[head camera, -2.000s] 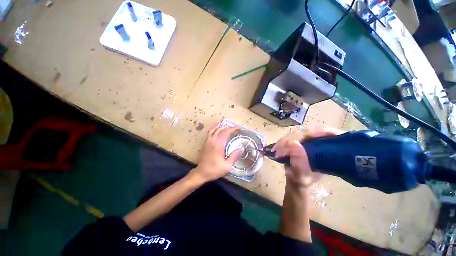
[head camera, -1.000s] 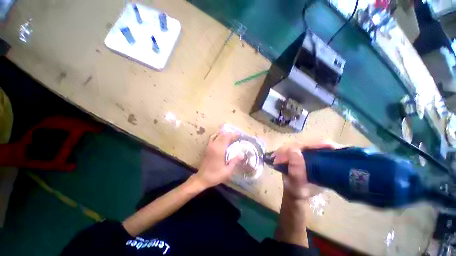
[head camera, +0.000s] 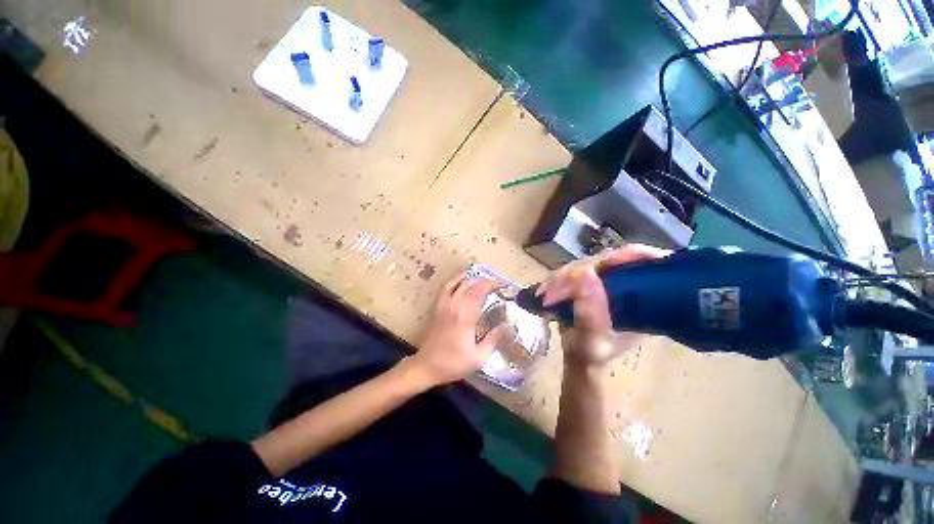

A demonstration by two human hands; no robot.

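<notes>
A round housing (head camera: 524,346) with a shiny inside sits on a white assembly fixture (head camera: 502,382) near the bench's front edge. My left hand (head camera: 458,330) is shut on the left side of the housing, thumb over its rim. My right hand (head camera: 586,307) is shut around the front of the dark-blue electric screwdriver (head camera: 707,304). The driver lies nearly level, and its black nose points left at the upper rim of the housing. The driver's tip is too small to see clearly, and no screw can be made out.
An empty white fixture with several blue posts (head camera: 330,74) stands at the upper left. The screw feeder (head camera: 614,194) stands just behind my right hand, with a black cable (head camera: 758,233) over it. A green stick (head camera: 534,178) lies beside it. A red stool (head camera: 97,268) is below the bench.
The driver and my right hand have moved up along the housing's rim, closer to the feeder. My left hand still holds the housing. The whole view has shifted slightly.
</notes>
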